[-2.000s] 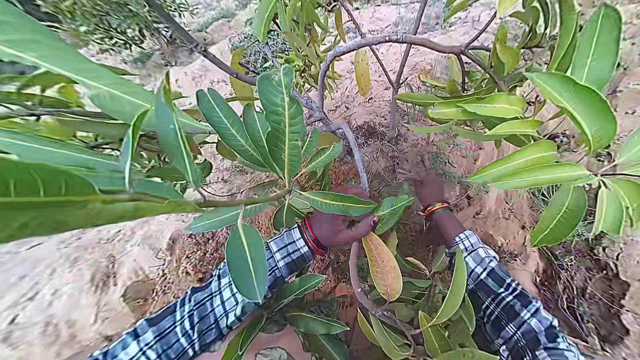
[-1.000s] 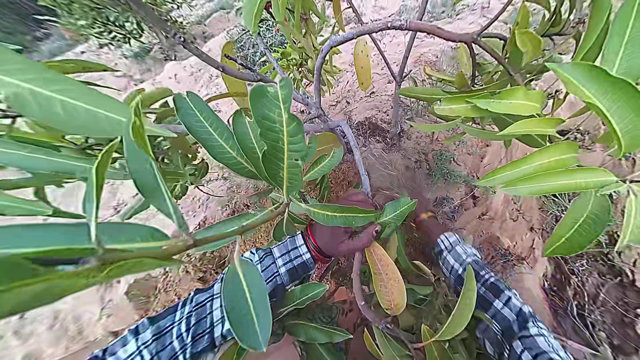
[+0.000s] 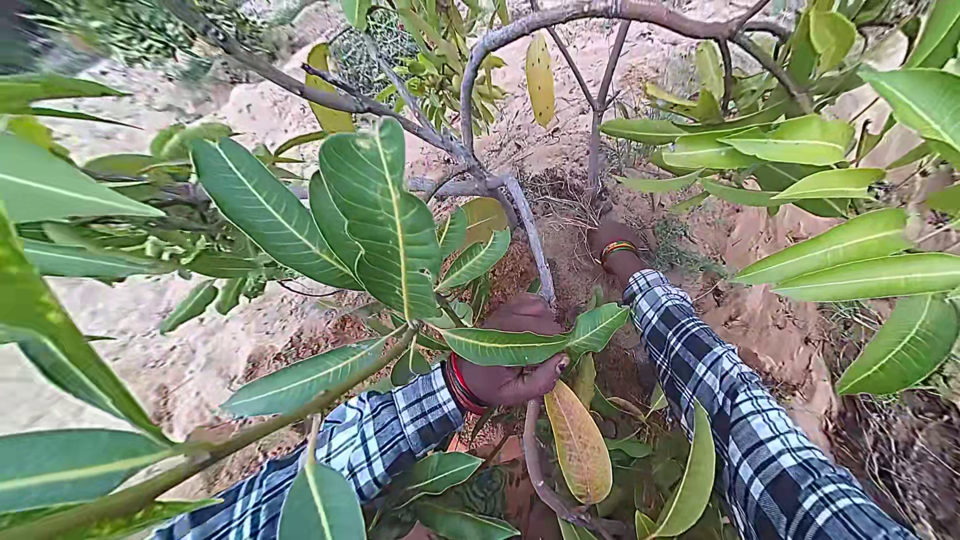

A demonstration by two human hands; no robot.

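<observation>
My left hand [image 3: 517,367] is closed around a thin grey branch [image 3: 534,244] of a leafy shrub or small tree, with green leaves partly covering the fingers. A yellowing leaf [image 3: 579,442] hangs just below that hand. Farther forward and to the right, my right hand [image 3: 611,234] reaches down to the ground beside dry grass and twigs [image 3: 559,201], near the foot of a thin upright stem [image 3: 595,142]. Its fingers are hard to make out, so I cannot tell whether they hold anything.
A leafy branch [image 3: 247,442] crosses the near left. Thicker grey branches [image 3: 480,56] arch above and ahead of my hands. Broad leaves [image 3: 847,251] hang at the right. Sandy, uneven soil [image 3: 772,315] lies beneath, with dry roots or brush at the lower right.
My right hand has moved forward and left, toward the foot of the thin stem. My left hand stays closed on the branch.
</observation>
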